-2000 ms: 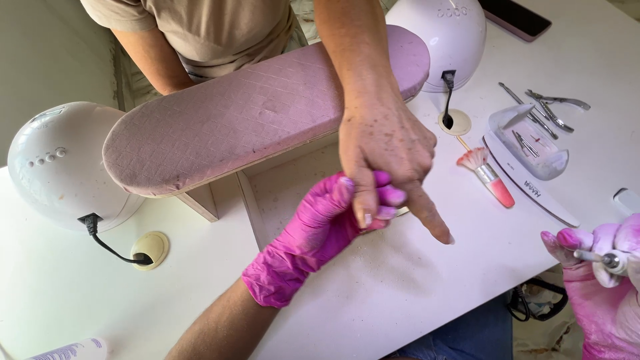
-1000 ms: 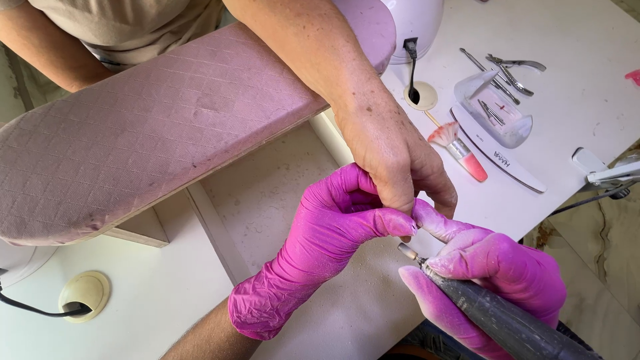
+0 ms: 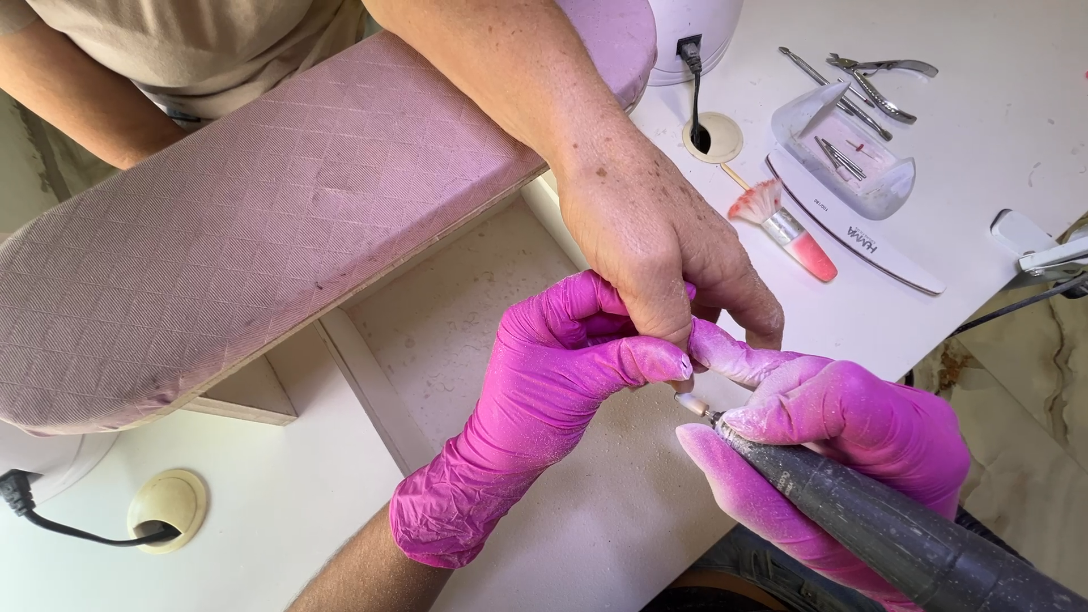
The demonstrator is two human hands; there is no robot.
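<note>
In a pink glove, my left hand (image 3: 544, 399) grips a finger of another person's hand (image 3: 654, 229), which reaches down over a padded armrest (image 3: 323, 195). My right hand (image 3: 841, 433), gloved in pink with white dust, holds a dark electric nail drill (image 3: 875, 518) like a pen. The drill bit (image 3: 693, 404) points up at the held fingertip; whether it touches the nail cannot be told. My right index finger lies close against the held finger.
At right lie a pink dusting brush (image 3: 799, 242), a curved nail file (image 3: 858, 234), a white tray (image 3: 892, 191) of drill bits, cuticle nippers (image 3: 880, 85) and metal pushers (image 3: 833, 89). Corded white lamps (image 3: 693, 25) flank the armrest. An open drawer (image 3: 459, 280) lies below it.
My right hand with the drill has come in from the far right to the other person's fingers. That person's hand, palm down before with the index finger outstretched, now has its fingers pointing downward.
</note>
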